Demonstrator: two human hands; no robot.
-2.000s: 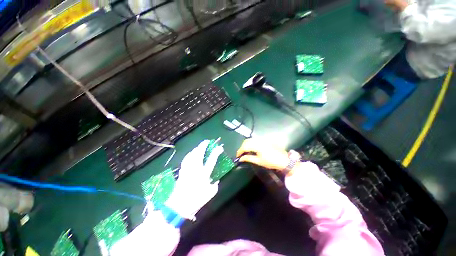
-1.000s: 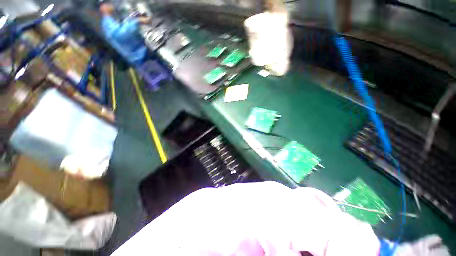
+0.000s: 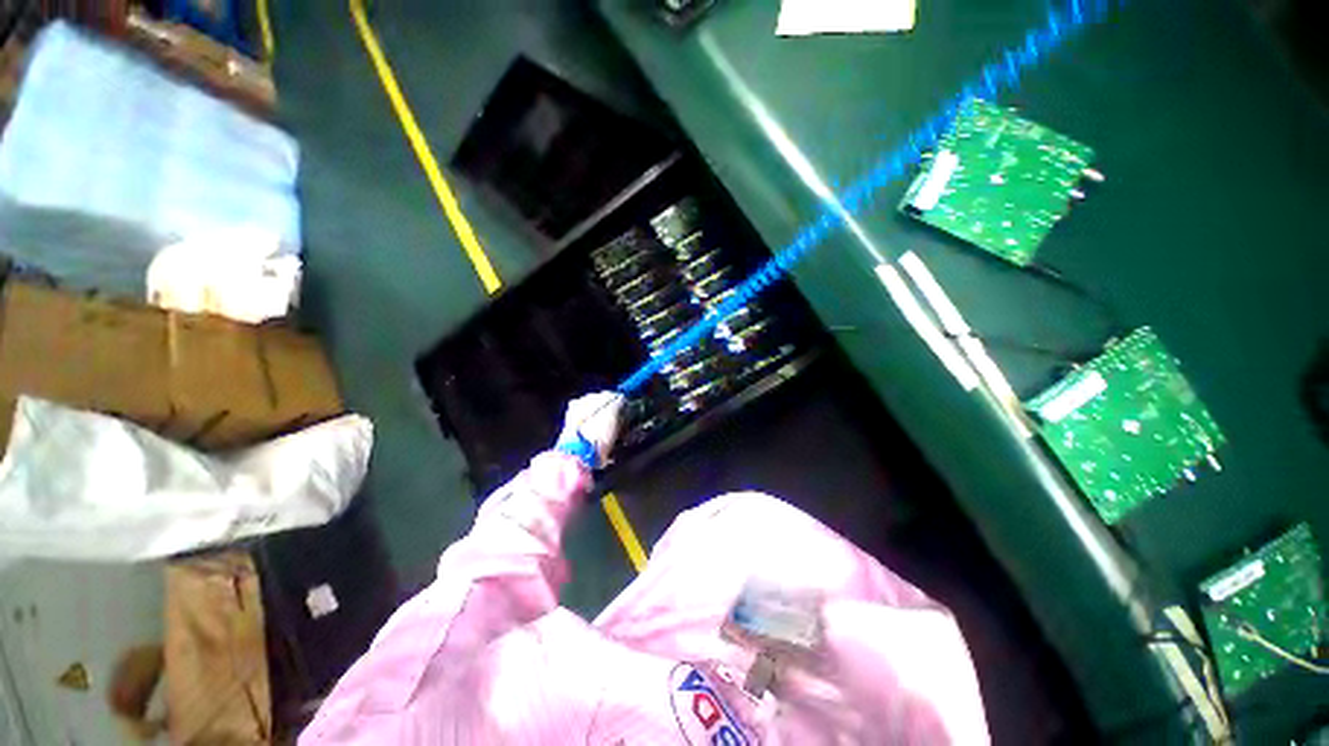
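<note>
My left hand (image 3: 595,420), in a white glove with a blue wrist strap, is at the near edge of a black tote (image 3: 532,372) on the floor side of the bench. Its fingers are small and partly hidden, so I cannot tell if they hold anything. Boards (image 3: 692,313) stand in rows in the tote's right part. My right hand is not in view. Green circuit boards lie along the bench: one at the upper right (image 3: 1003,182), one below it (image 3: 1130,423), and one at the right edge with a pale cable (image 3: 1265,609).
The green bench top (image 3: 816,88) runs along the right, with pale sticks (image 3: 940,321) on its edge. The blue coiled cord (image 3: 860,190) crosses from my wrist over the bench. A second black tote (image 3: 547,139), cardboard boxes (image 3: 161,364) and a white bag (image 3: 175,488) are beyond.
The view has turned left and down from the keyboard to the tote. My gloved left hand has moved off the bench boards to the tote. My right hand has left the picture.
</note>
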